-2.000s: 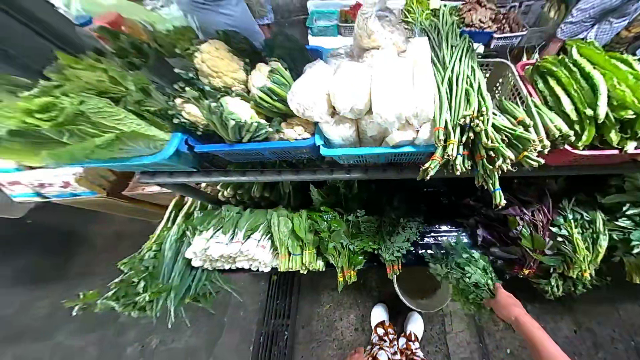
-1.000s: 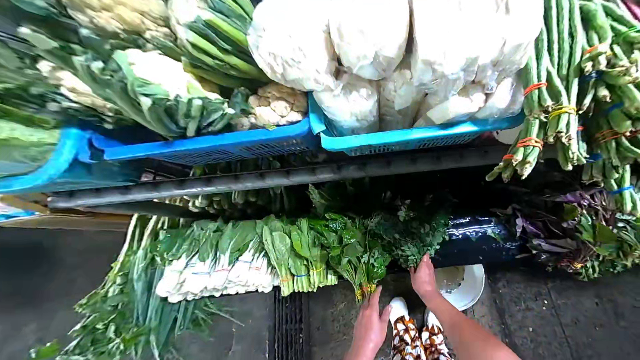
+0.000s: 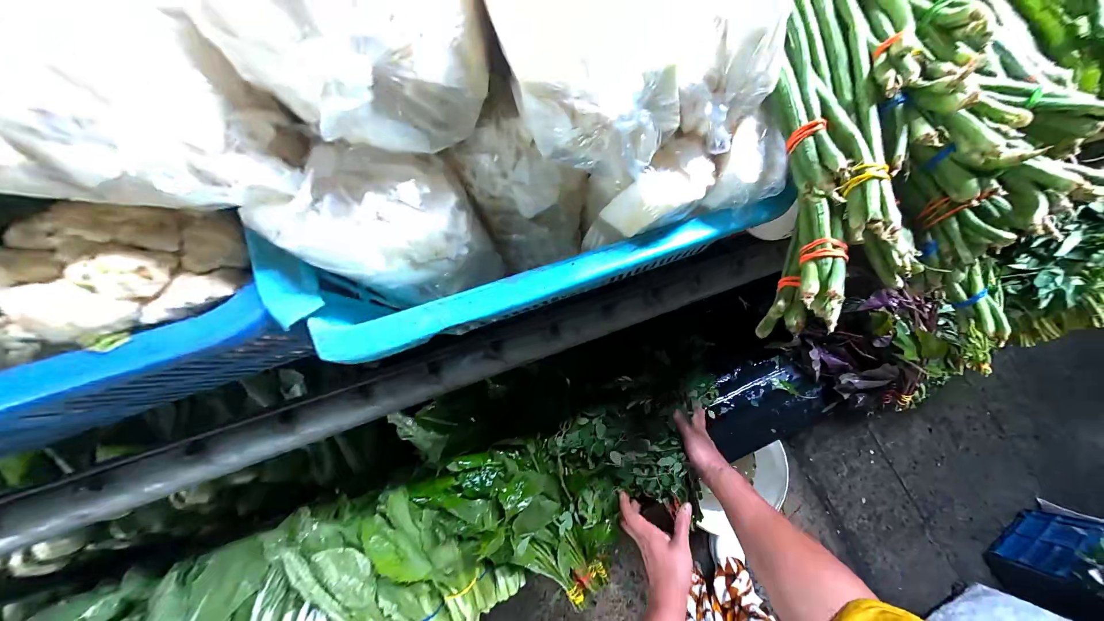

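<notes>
A dark bunch of small-leaved greens lies on the lower shelf beneath the metal rail. My right hand rests against its right side, fingers reaching into the shade among the leaves. At the stem end, my left hand is spread, with its thumb and fingers apart around the lower edge of the bunch. To the left, leafy bunches tied with yellow and red bands sit side by side. A white basin stands on the floor, partly behind my right forearm.
Light blue crates of plastic-bagged white vegetables stand above a metal rail. Bundled long green beans hang over the edge. Purple-leaved greens lie right of the wet black shelf surface. A dark blue crate is on the floor.
Two seconds ago my right hand held a leafy bunch over the basin; now the small-leaved bunch lies on the shelf between both hands. The view has moved closer and tilted.
</notes>
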